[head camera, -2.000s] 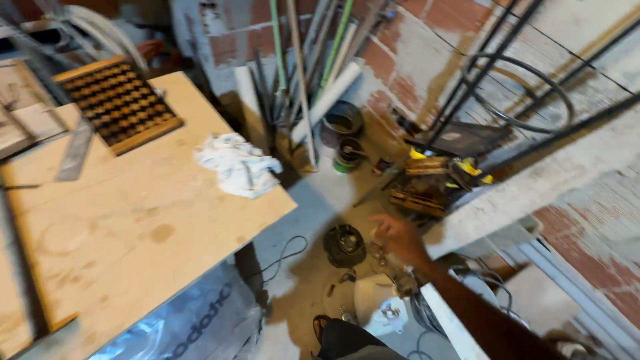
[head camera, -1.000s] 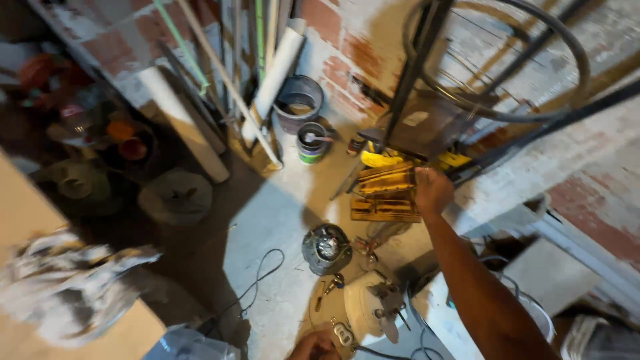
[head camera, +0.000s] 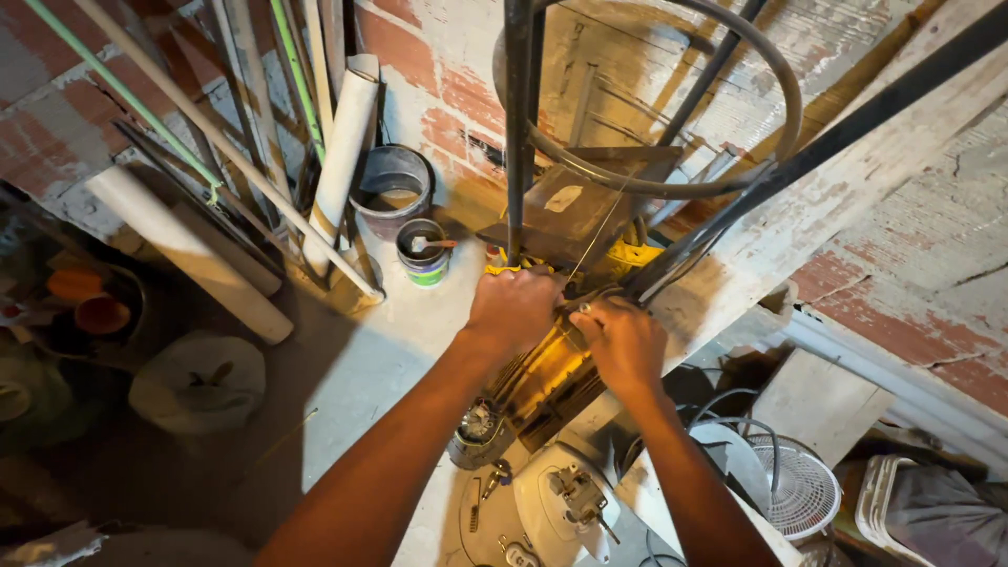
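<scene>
My left hand (head camera: 517, 305) is curled at the upper left edge of an amber-coloured slotted case (head camera: 547, 374), beside yellow items partly covered by a brown metal plate (head camera: 571, 201). At the upper right edge of the case is my right hand (head camera: 622, 337), its thumb and fingers bent close together. What lies inside each hand's fingers is hidden. Below the case are a round motor-like part (head camera: 479, 429) and a white fan base (head camera: 563, 500) with a mechanism on it. A small metal tool (head camera: 494, 480) lies between them.
Poles and white tubes (head camera: 342, 157) lean on the brick wall at left. Two buckets (head camera: 394, 189) stand in the corner, the smaller holding a brush (head camera: 431, 243). Black metal bars (head camera: 827, 118) and a hoop (head camera: 787, 71) cross at upper right. A white fan grille (head camera: 795, 486) sits lower right.
My left hand has moved up from the bottom of the view to the case. The case now sits tilted between both hands. The view has moved away from the wooden table.
</scene>
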